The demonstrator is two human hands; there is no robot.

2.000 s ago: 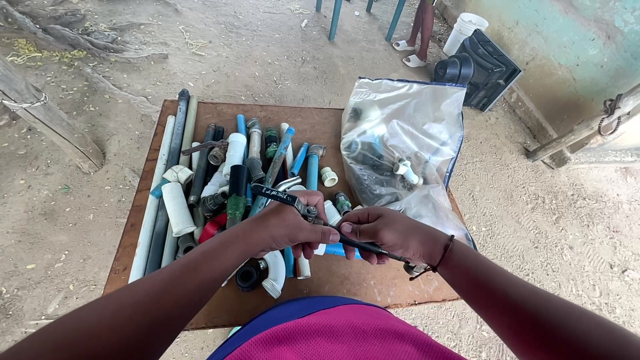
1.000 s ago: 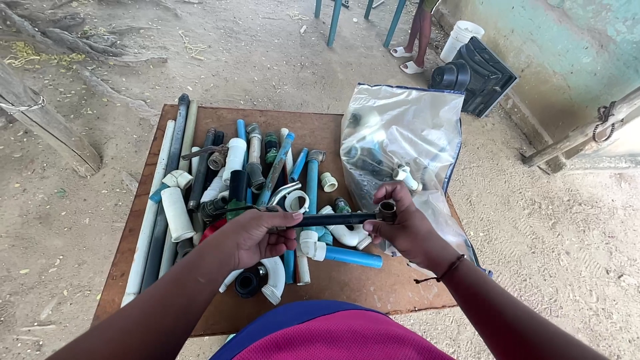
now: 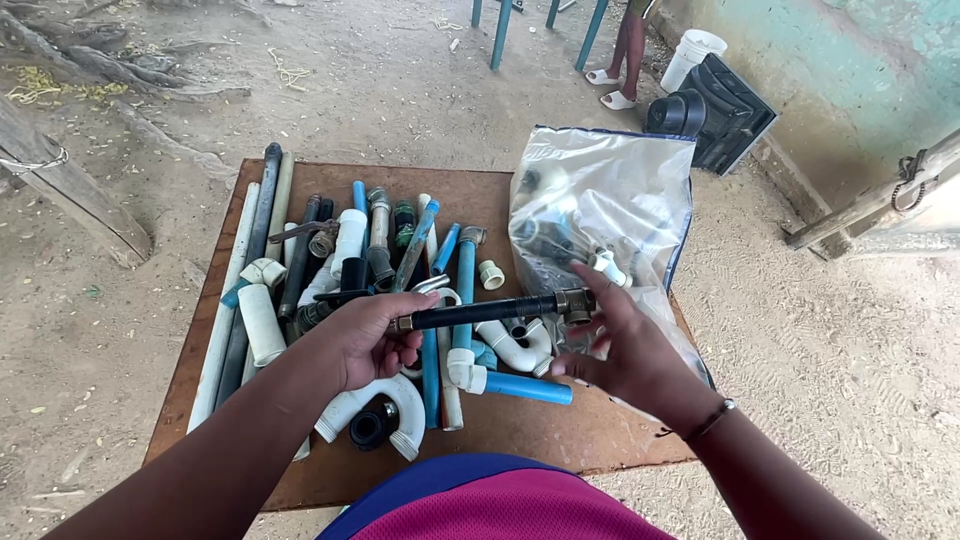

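Observation:
My left hand (image 3: 379, 337) is closed around the left end of a black pipe (image 3: 487, 311) with a brass-coloured elbow fitting (image 3: 576, 304) at its right end. The pipe lies nearly level above the table. By that fitting, my right hand (image 3: 622, 341) has its fingers spread and does not grip it. Below the pipe are a blue pipe with a white elbow (image 3: 525, 386), a white trap bend (image 3: 517, 346) and another white U-bend (image 3: 401, 397). A black round fitting (image 3: 369, 429) sits inside that U-bend's curve.
Long pipes (image 3: 232, 300) and several mixed fittings cover the left of the wooden table (image 3: 585, 446). A clear plastic bag (image 3: 607, 172) of fittings rests at its right. Beyond stand a person's legs (image 3: 634, 56), a white bucket (image 3: 694, 52) and a wooden post (image 3: 75, 187).
My right hand has let go of the fitting end and its fingers have opened. The black pipe, earlier gripped by both hands, is now held by my left hand alone.

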